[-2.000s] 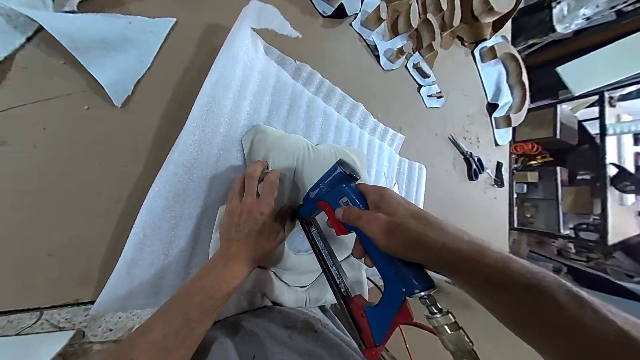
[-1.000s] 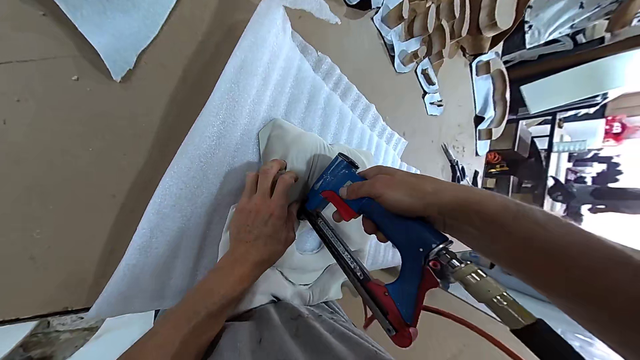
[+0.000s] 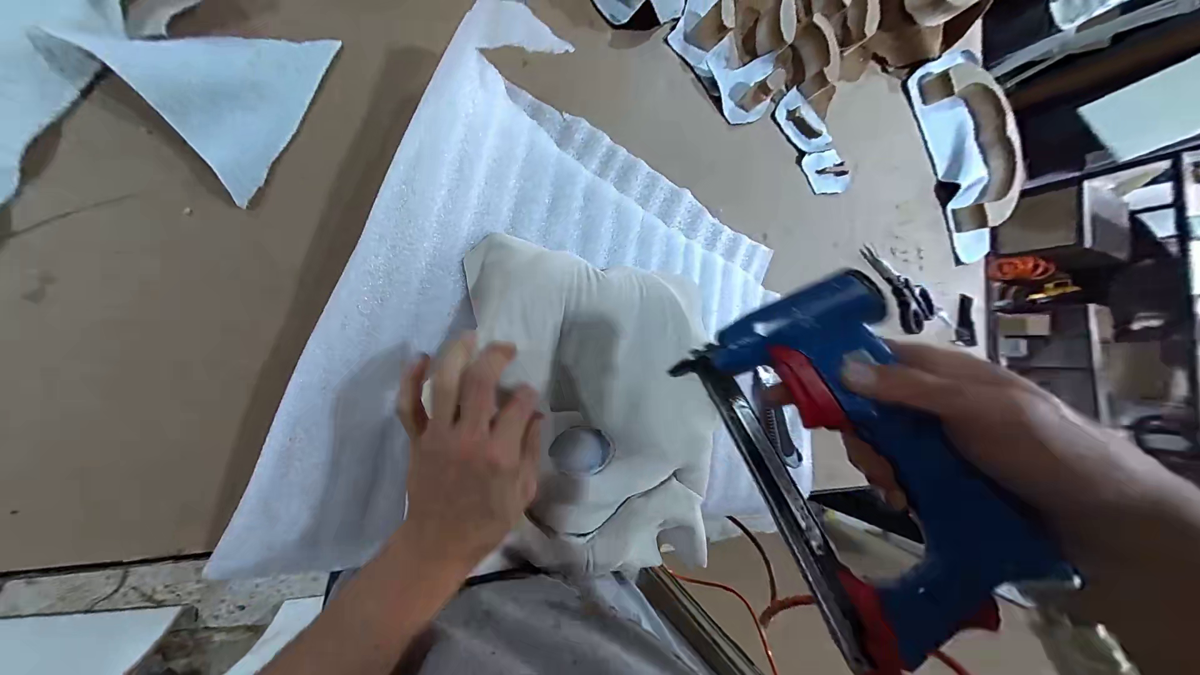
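Note:
A cream upholstered piece (image 3: 637, 375) with a round hole lies on white foam sheeting (image 3: 450, 197). My left hand (image 3: 478, 441) rests at the piece's left side, fingers spread and bent; whether it grips any fabric is hidden. To the right, my right hand (image 3: 947, 412) holds a blue and red pneumatic staple gun (image 3: 900, 469) by its handle, fingers near the red trigger. The gun's nose is raised beside the piece's right edge, apart from it as far as I can see. A utility knife (image 3: 776, 422) lies on the foam, partly behind the gun.
Scissors (image 3: 902, 291) lie right of the foam on the brown tabletop (image 3: 169, 375). Cut cardboard pieces with white covering (image 3: 797, 56) are piled at the top right. White fabric scraps (image 3: 225, 103) lie at the upper left. An orange hose (image 3: 731, 586) hangs below, and shelves (image 3: 1069, 328) stand right.
The staple gun in my right hand has moved right, away from the middle of the cream piece, uncovering it and the round hole. My left hand has shifted to the piece's left side.

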